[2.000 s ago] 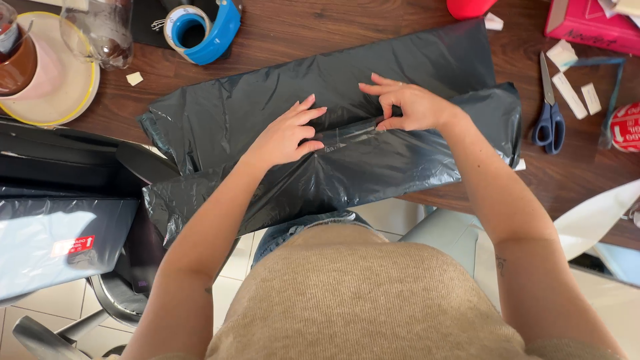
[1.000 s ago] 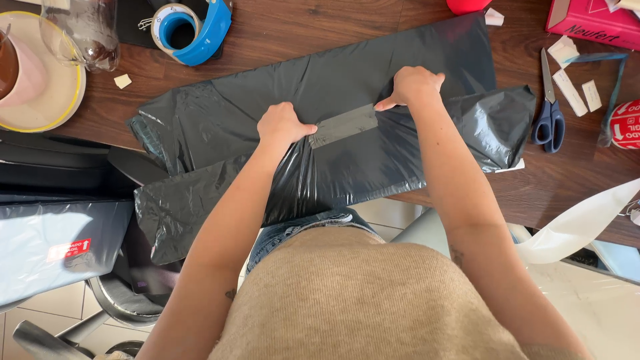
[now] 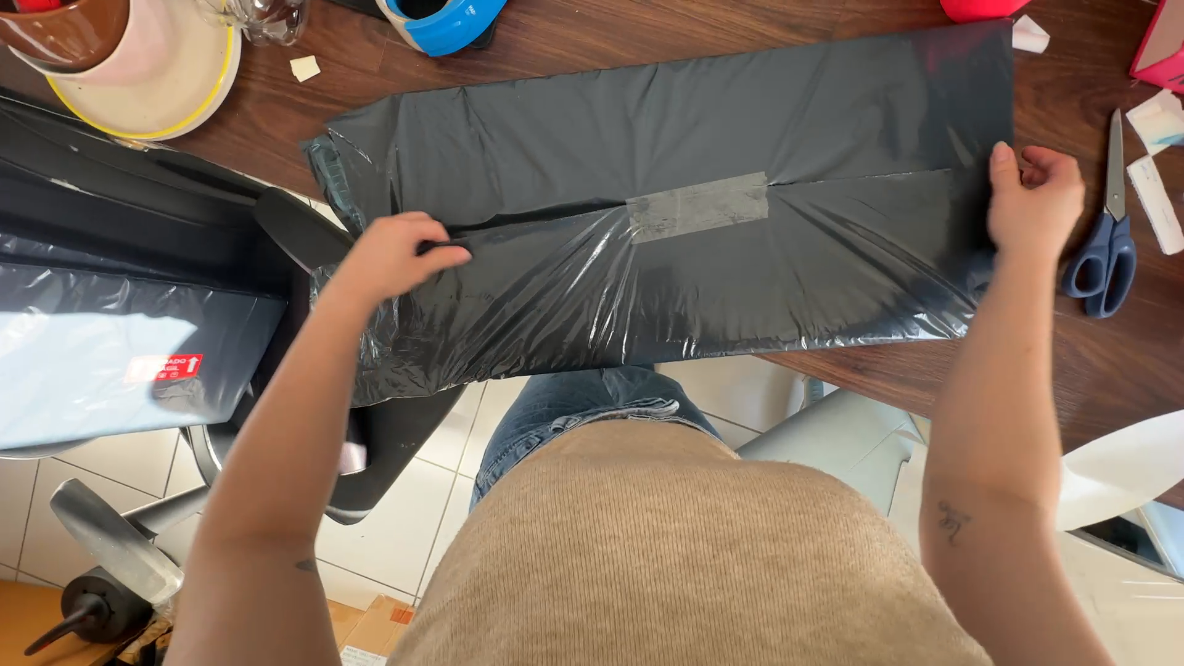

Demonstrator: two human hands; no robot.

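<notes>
A long flat package in black plastic film (image 3: 555,129) lies across the table edge in front of me. A strip of translucent tape (image 3: 698,205) bridges the seam at its middle, and creases fan out from it. My left hand (image 3: 402,259) pinches the film near the seam toward the left end, thumb and forefinger together on a fold. At the right end, my right hand (image 3: 1034,199) is at the package's edge with its fingers curled; whether it grips the film there, I cannot tell.
Blue-handled scissors (image 3: 1105,240) lie right of the package, near paper scraps (image 3: 1156,203). A blue tape dispenser (image 3: 453,23) is behind it. A yellow-rimmed plate (image 3: 199,83) with cups stands back left. On the left, a chair holds another wrapped package (image 3: 83,342) bearing a red label.
My hands have moved apart from the tape at the middle toward the two ends. The film's right side, bunched before, now lies flatter. The tape strip was not visible two seconds ago.
</notes>
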